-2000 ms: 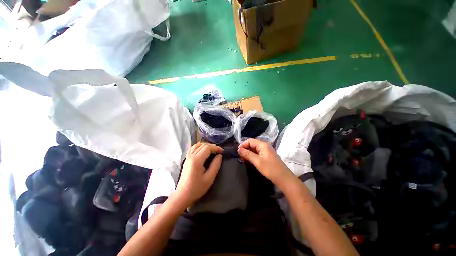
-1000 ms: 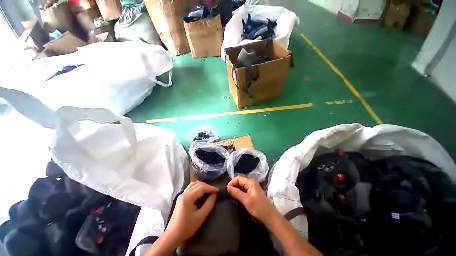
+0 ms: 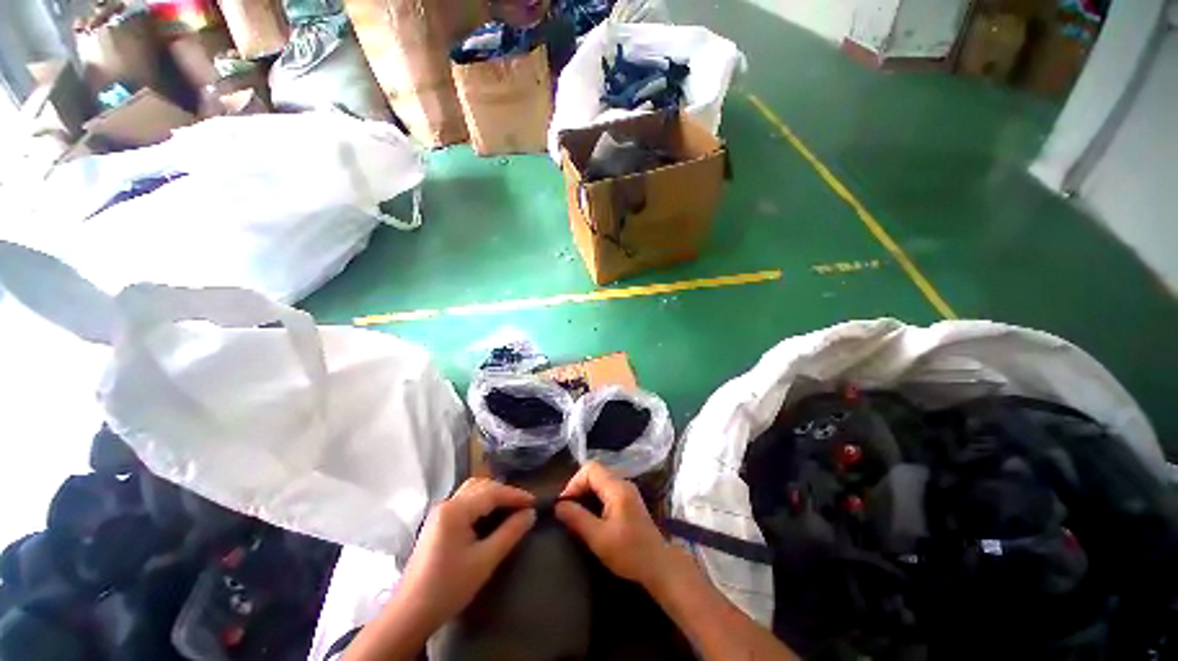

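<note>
A dark grey panel of a sewn item (image 3: 530,597) lies on the lap, its top edge held between both hands. My left hand (image 3: 468,542) pinches the black edge from the left with thumb and forefinger. My right hand (image 3: 615,519) pinches the same edge from the right, fingertips almost touching those of my left hand. Any small part between the fingertips is hidden. Two clear plastic bags with dark contents, a left one (image 3: 523,440) and a right one (image 3: 643,451), stand just beyond the hands. A smaller clear bag (image 3: 513,355) sits behind them.
Brown cardboard (image 3: 615,373) lies by the plastic bags. A left white sack (image 3: 278,420) and a right white sack (image 3: 718,484) hold dark items. An open carton (image 3: 661,217) stands on the green floor (image 3: 478,258), before another white sack (image 3: 731,80). More cartons are behind.
The view has tilted up and shifted, so the floor ahead shows more and the hands appear lower. Both hands remain on the item, their fingertips now closer together.
</note>
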